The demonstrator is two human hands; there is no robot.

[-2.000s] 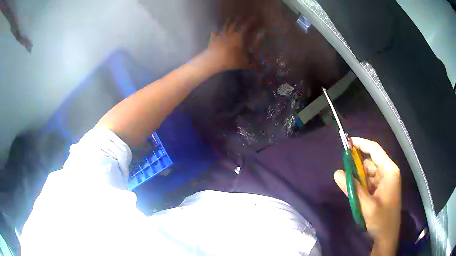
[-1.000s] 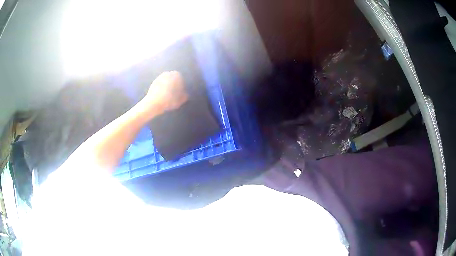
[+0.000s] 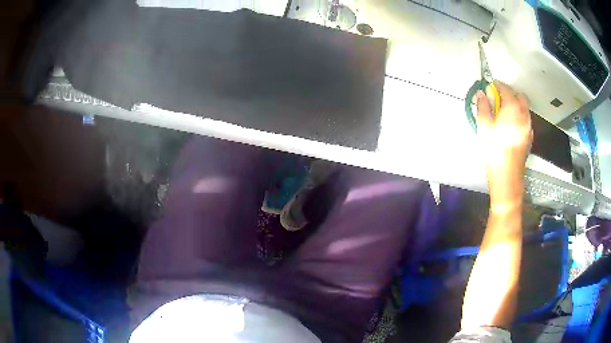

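Observation:
A dark grey fabric panel lies flat on the white machine table, its straight right end near the middle and its left part blurred. My right hand is on the table to the right of the panel, with its fingers on the green and yellow handles of the thread snips. The slim blades point away from me, towards the machine. My left hand is not in view.
The machine head with a dark control panel stands at the upper right. A dark flat rectangle lies right of my hand. A measuring tape runs along the table's front edge. Blue crates are below.
The view has swung from the crate and floor to the table. My left hand, earlier at dark fabric over the blue crate, is out of view. My right hand and snips are back in view, over the table.

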